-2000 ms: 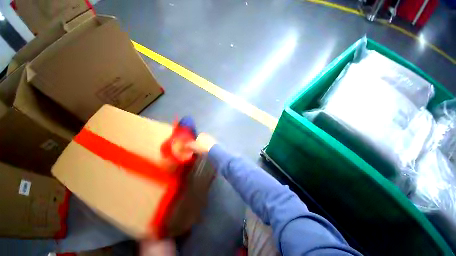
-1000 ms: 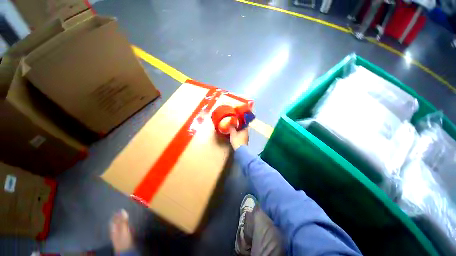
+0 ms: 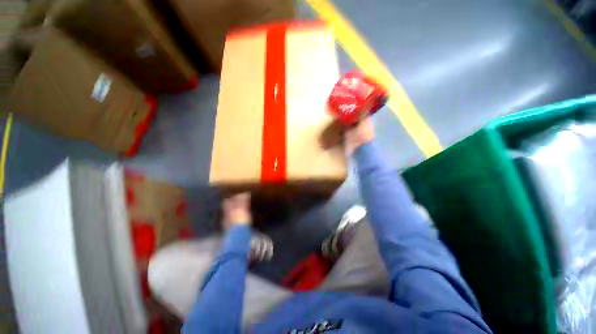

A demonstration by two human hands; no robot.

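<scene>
A closed brown carton (image 3: 242, 111) stands in front of my knees with its top face up. A glossy red tape strip (image 3: 275, 104) runs down the middle of its top, and red tape also lines its far edge. My right hand (image 3: 359, 134) holds the tape dispenser (image 3: 355, 98) with its red roll at the carton's right side. My left hand (image 3: 236, 210) is at the carton's near edge, left of the middle. It is blurred, and its fingertips are partly hidden, so whether it grips the carton cannot be told.
Open brown cartons (image 3: 85, 85) stand at the far left. A stack of white separator sheets (image 3: 42, 254) is beside my left knee, by a red-taped carton (image 3: 160, 205). The green tote (image 3: 477, 215) with bagged goods (image 3: 575, 176) is at the right. A red item (image 3: 307, 273) lies between my legs.
The view has swung left and down. The carton has turned from slanted to nearly straight before me. My left hand has come to its near edge; my right hand still holds the dispenser.
</scene>
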